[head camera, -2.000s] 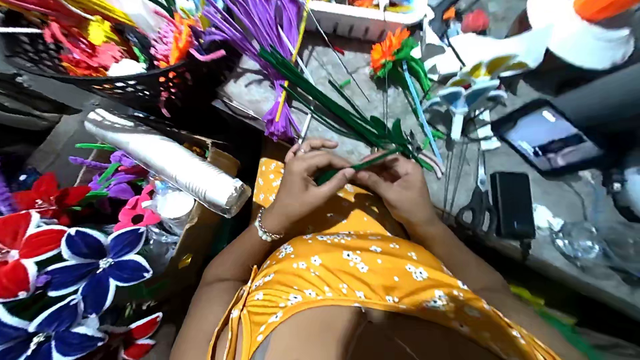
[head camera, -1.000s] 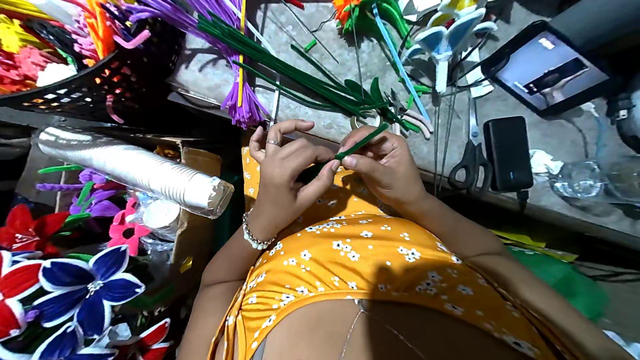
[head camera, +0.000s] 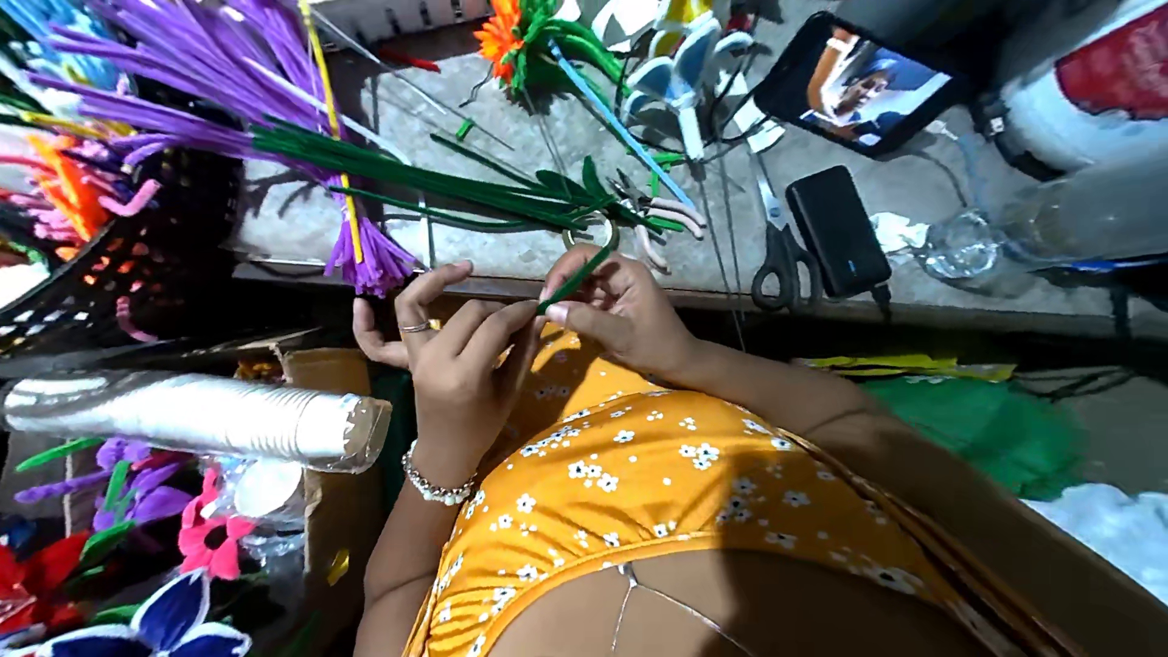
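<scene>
A short green pipe cleaner (head camera: 580, 283) is pinched between the fingertips of both hands. My left hand (head camera: 461, 356), with a ring and a beaded bracelet, grips its lower end, other fingers raised. My right hand (head camera: 625, 310) holds it just beside, with the tip sticking up past the fingers. Beyond the hands, a bunch of green pipe cleaners (head camera: 411, 178) lies over a purple pipe cleaner bundle (head camera: 192, 82), its looped leaf-like ends near my right hand. Pliers (head camera: 652, 224) with pale handles lie partly under those green ends, next to a roll of tape (head camera: 590, 232).
Scissors (head camera: 781, 265), a black power bank (head camera: 838, 230) and a phone with a lit screen (head camera: 856, 84) lie on the grey tabletop. Fuzzy flowers (head camera: 680, 78) stand behind. At left are a black basket (head camera: 137, 246), a sleeve of plastic cups (head camera: 182, 415) and finished flowers (head camera: 178, 616).
Both hands have stayed close together on the green piece, whose free end now points up more than two seconds ago. The left hand's outer fingers have spread. The view has shifted.
</scene>
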